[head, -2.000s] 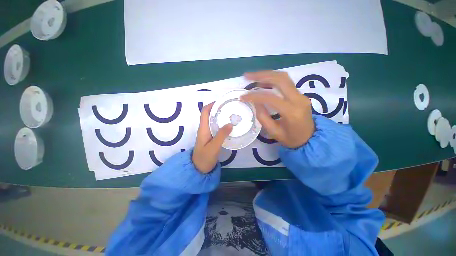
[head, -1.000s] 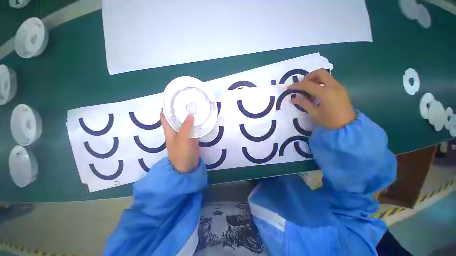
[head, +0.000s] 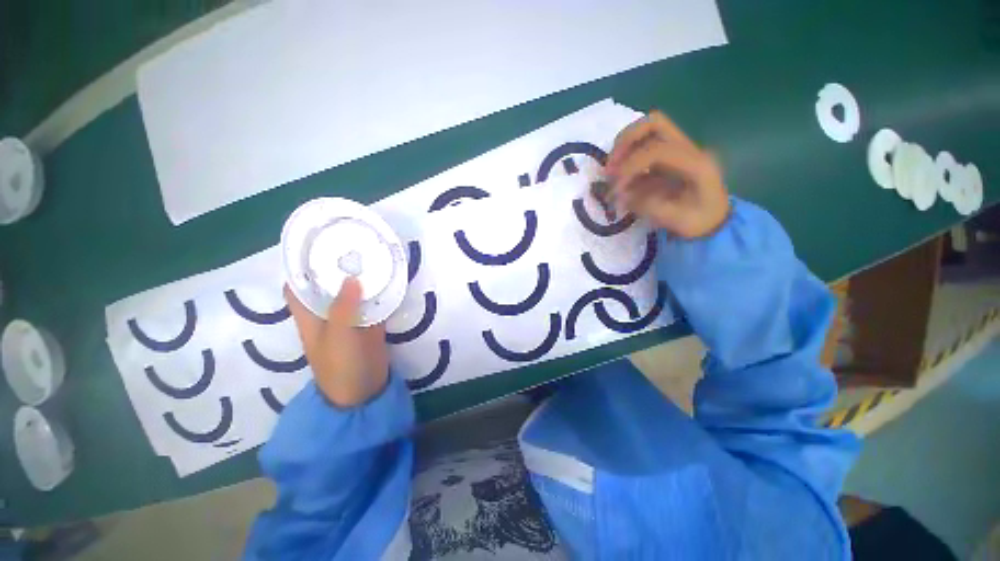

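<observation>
My left hand (head: 349, 348) holds a white round housing (head: 344, 261) with its open side up, thumb on its raised centre, above the left-middle part of the arc sheet. The sheet of black adhesive arcs (head: 439, 268) lies at a slant on the green tabletop, with rows of U shapes that overlap towards the right. My right hand (head: 666, 179) is at the sheet's upper right end, over the arcs there, fingers bent and slightly blurred. A dark piece shows at its fingertips; I cannot tell whether it is gripped.
A blank white sheet (head: 428, 82) lies beyond the arc sheet. White ring discs (head: 839, 113) lie at the right, several overlapping. Waiting housings (head: 33, 362) stand along the left edge. A brown cardboard box (head: 894, 318) is below the table edge at right.
The view has turned and shifted. My right hand has left the housing and moved right to the sheet's far end. My left hand has carried the housing left along the sheet.
</observation>
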